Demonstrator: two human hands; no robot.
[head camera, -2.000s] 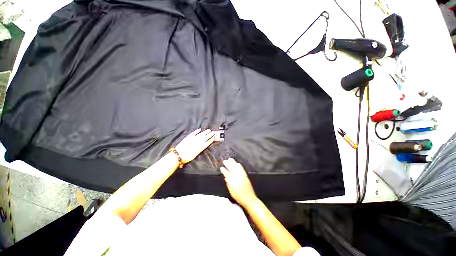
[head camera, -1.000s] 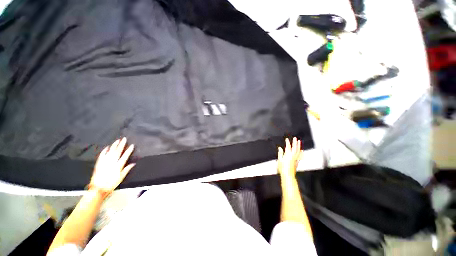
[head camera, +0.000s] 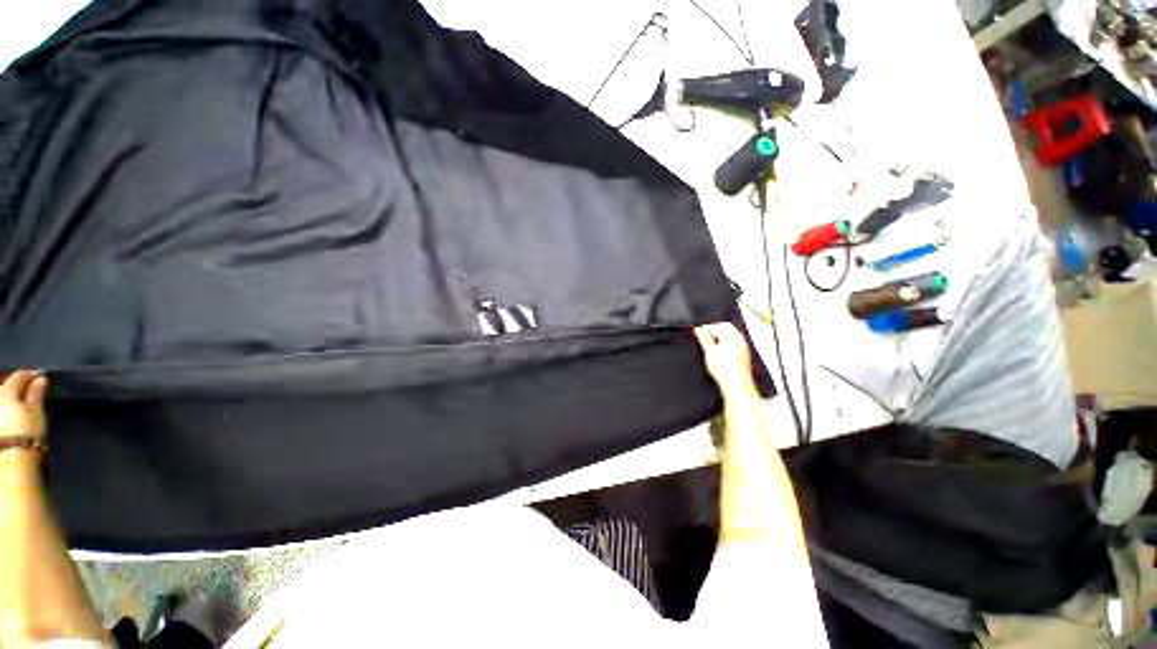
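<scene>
The black coat lies spread on the white worktable with its shiny dark lining (head camera: 317, 203) facing up. The matt black hem band (head camera: 317, 444) runs along the near side. My left hand (head camera: 19, 408), partly cut off by the left edge, grips the cloth at the hem's upper line. My right hand (head camera: 723, 353) grips the same line near the right corner. The cloth between my hands is pulled straight into a long fold. A white-and-black care label (head camera: 508, 317) lies on the lining just above the fold. My fingertips are partly hidden by the cloth.
Right of the coat lie a black hanger (head camera: 634, 76), a black hair dryer (head camera: 742, 89), a black thread cone (head camera: 746, 165), a red cone (head camera: 821, 237), a brown cone (head camera: 895, 295) and cables (head camera: 789, 342). Grey striped cloth (head camera: 1002, 336) hangs at the right edge. Dark fabric (head camera: 952, 507) lies below.
My hands moved from the label area to the hem, spread wide apart and took hold of the cloth. The hem edge is now lifted into a straight fold. The view shifted right.
</scene>
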